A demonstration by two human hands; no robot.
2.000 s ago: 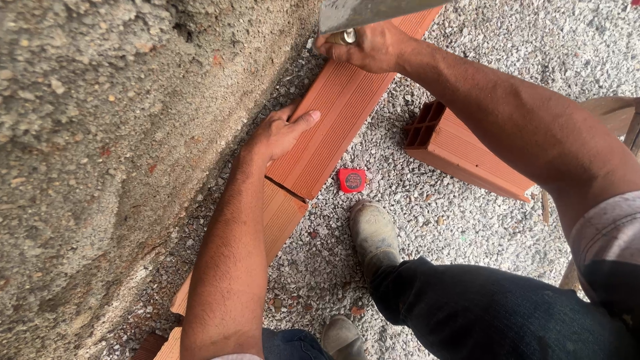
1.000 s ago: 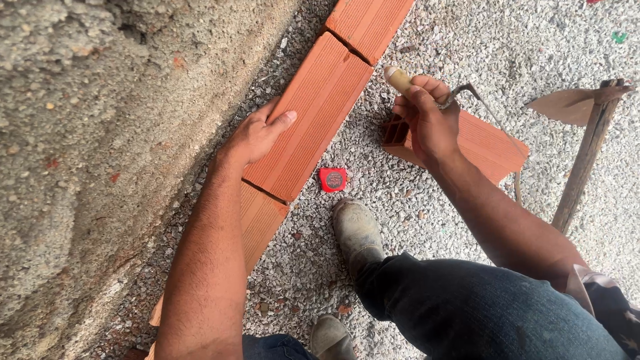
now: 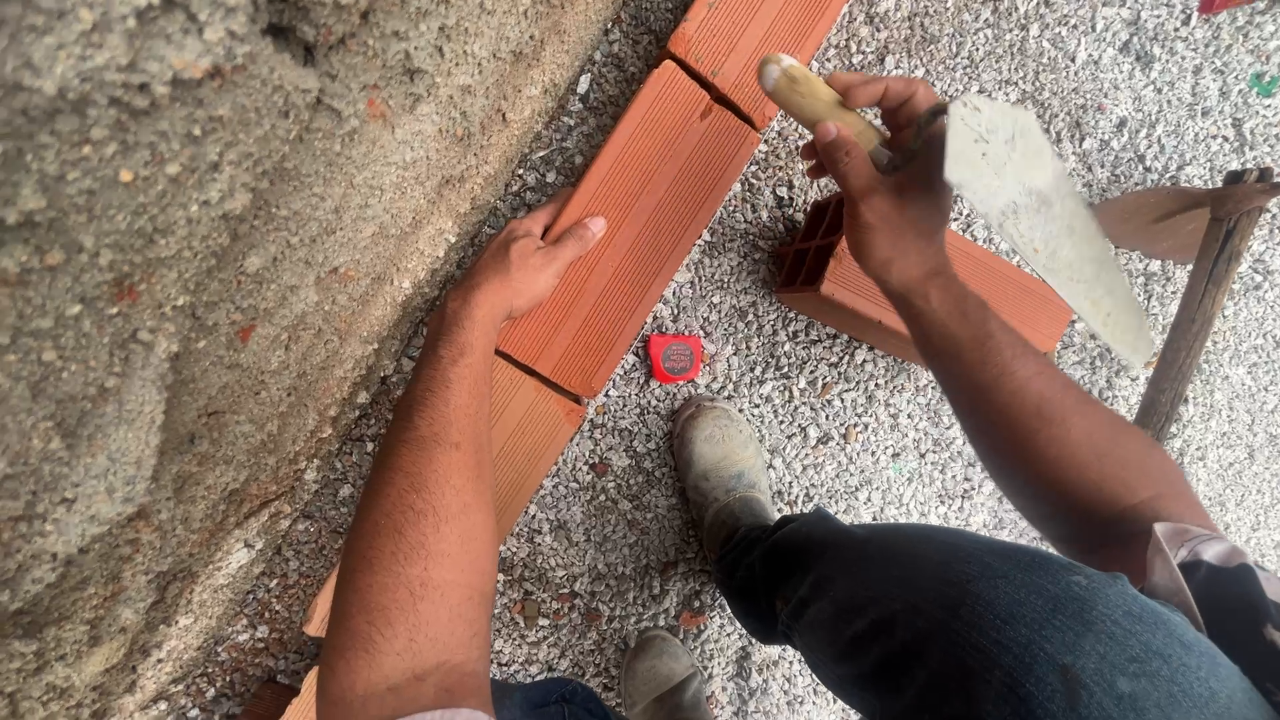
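Note:
My left hand (image 3: pixel 530 255) rests on the wall-side edge of a grooved hollow clay brick (image 3: pixel 630 235), thumb on its top face and fingers hidden over the far side. Narrow gaps part this brick from another clay brick (image 3: pixel 755 50) above and one (image 3: pixel 530 430) below in the same row. Held in my right hand (image 3: pixel 880 160) is a masonry trowel (image 3: pixel 1040 220), its wooden handle end pointing toward the upper brick and its blade tilted to the right. Beneath my right wrist, a loose hollow brick (image 3: pixel 960 290) lies on the gravel.
A rough cement-rendered wall (image 3: pixel 220 250) runs along the left. A red tape measure (image 3: pixel 675 358) lies on the gravel beside the row, near my boot (image 3: pixel 720 455). At the right is a hoe with a wooden handle (image 3: pixel 1200 310) and a rusty blade (image 3: pixel 1160 222).
My right hand has come away from the upper part of the brick row and moved right with the trowel, whose blade has turned into view. My left hand stays on the brick.

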